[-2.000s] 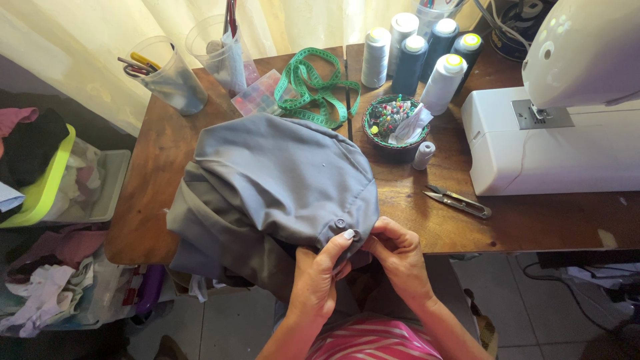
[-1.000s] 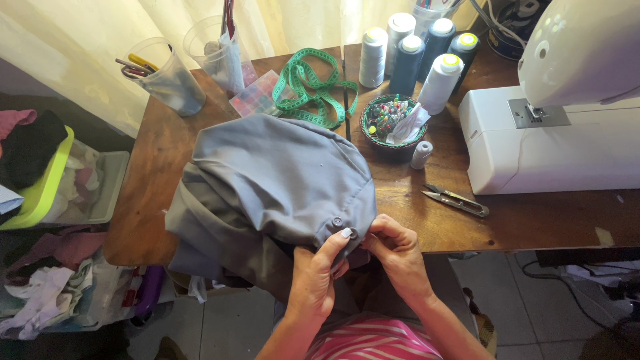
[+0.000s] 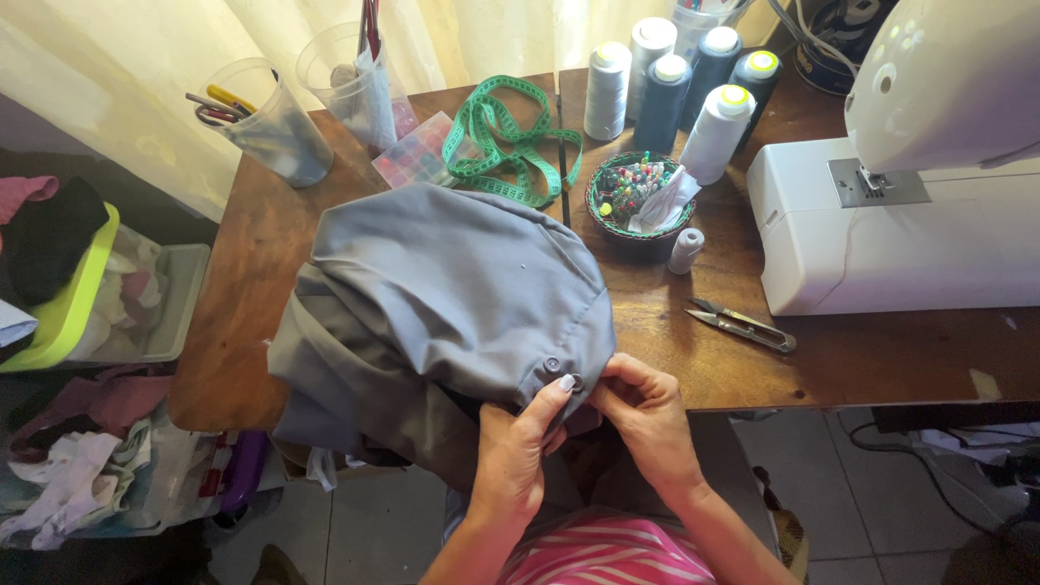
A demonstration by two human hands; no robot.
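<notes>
A grey cloth garment point(image 3: 455, 276) lies bunched over the front edge of the wooden table. My left hand point(image 3: 520, 447) grips its edge, the thumb pressing beside a button point(image 3: 552, 365) and partly over a second one. Close by on the right, my right hand point(image 3: 650, 414) pinches the same edge between thumb and fingers; whether a needle or thread is in those fingertips cannot be seen. Thread snips point(image 3: 741, 324) rest on the table to the right, below a small thread spool point(image 3: 686, 250) and a basket of pins point(image 3: 595, 213).
A white sewing machine point(image 3: 902, 244) stands at the right. Several thread cones point(image 3: 718, 134), a green tape measure point(image 3: 520, 146), a clear compartment box point(image 3: 418, 154) and plastic cups point(image 3: 284, 130) stand or lie along the back. Bins of cloth point(image 3: 175, 301) are at the left, below table height.
</notes>
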